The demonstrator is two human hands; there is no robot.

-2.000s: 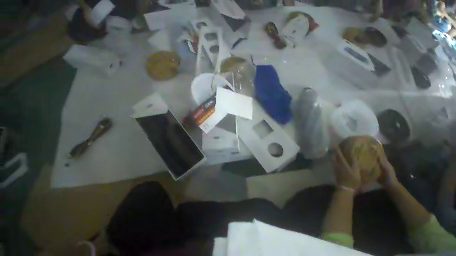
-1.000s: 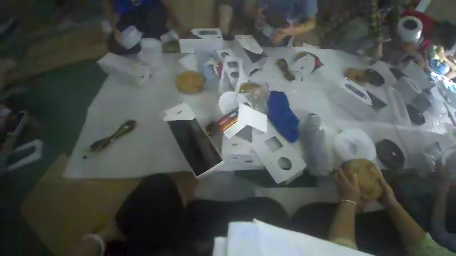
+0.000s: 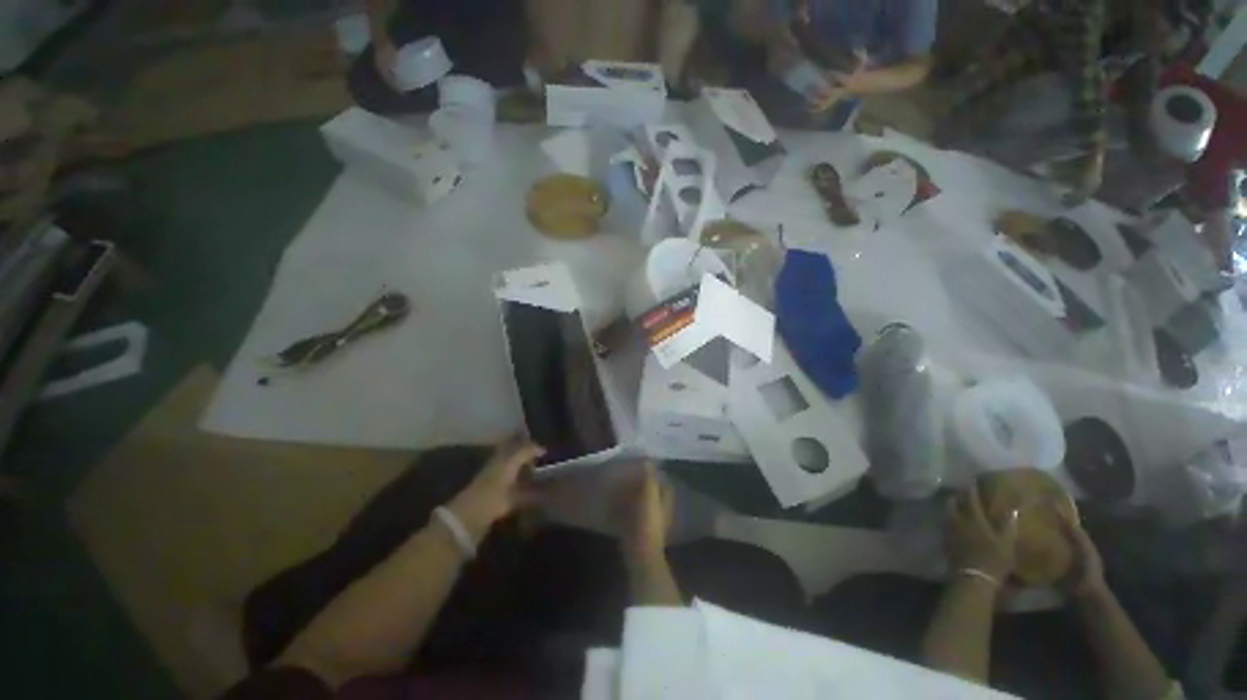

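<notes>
The dark-lined open box (image 3: 561,376), with a white rim and black inside, lies on the white-covered surface, its white end flap at the far end. My left hand (image 3: 509,476) has its fingers on the box's near left corner; its underside grip is hidden. My right hand (image 3: 647,509) is blurred, just right of the box's near end and apart from it, with nothing visible in it. A white insert with square and round cut-outs (image 3: 770,445) lies to the right. Printed cards (image 3: 673,328) and a folded white sheet (image 3: 739,323) lie beyond my right hand.
A cable bundle (image 3: 342,332) lies left. A blue cloth (image 3: 816,321), a wrapped cylinder (image 3: 903,410) and a large white roll (image 3: 1008,424) stand or lie right. A neighbour's hands hold a tan roll (image 3: 1035,527). White sheets (image 3: 739,663) fill the bottom edge. Other people sit across.
Both my hands have come in from the bottom, the left onto the box. The box has turned slightly towards straight ahead. The view has shifted, moving the table's things rightward.
</notes>
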